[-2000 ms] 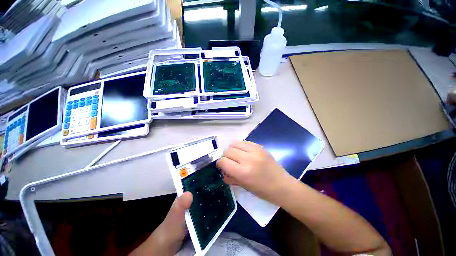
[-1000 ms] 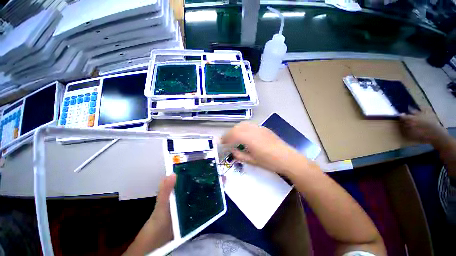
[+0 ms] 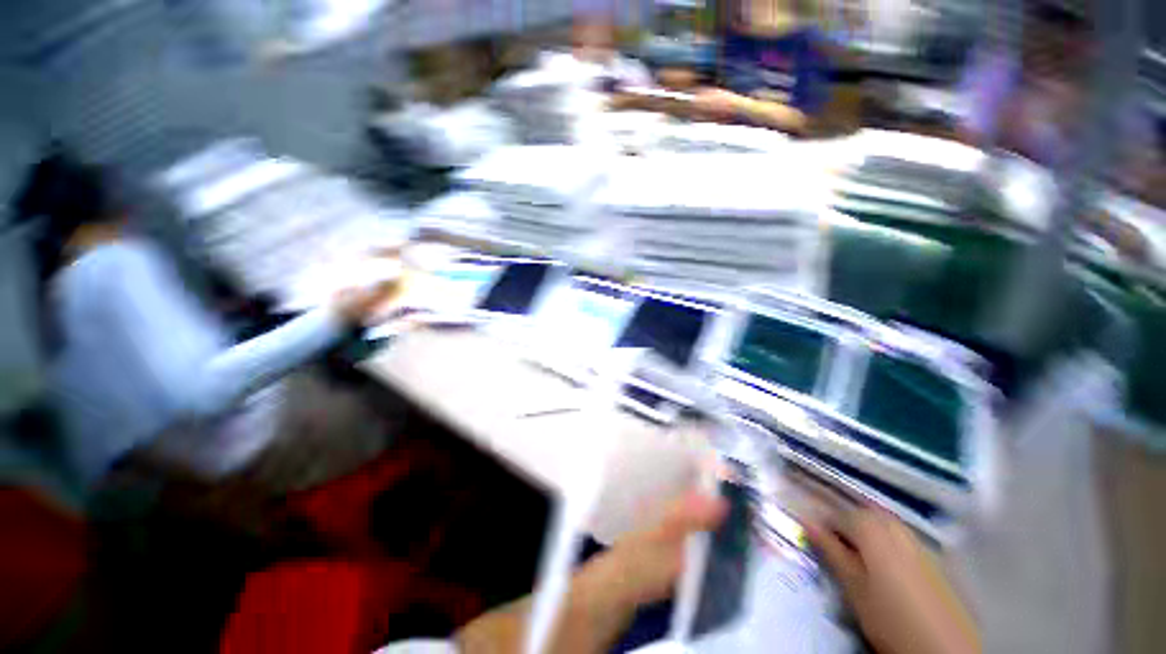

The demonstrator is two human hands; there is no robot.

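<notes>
The picture is strongly blurred. My left hand [image 3: 652, 552] holds the white front housing, whose open-window frame [image 3: 563, 562] stands up at its left and whose dark circuit board [image 3: 725, 562] shows between my hands. My right hand [image 3: 876, 556] is at the right, by the white back cover [image 3: 786, 603]; its fingers are smeared and I cannot tell whether they grip anything. The connecting leads between the two parts cannot be made out.
Stacked housings with green boards [image 3: 910, 406] lie just beyond my hands. Calculators [image 3: 665, 330] and a thin stylus [image 3: 550, 413] lie on the bench [image 3: 473, 383]. Tall white piles [image 3: 710, 224] stand behind. A person in light blue [image 3: 141, 345] sits at left, near red seats [image 3: 301, 611]. Other people are behind.
The view has swung left and up, bringing in the seated person and red seats; the bottle and cardboard sheet's far side have left view. Both hands remain at the housing and back cover.
</notes>
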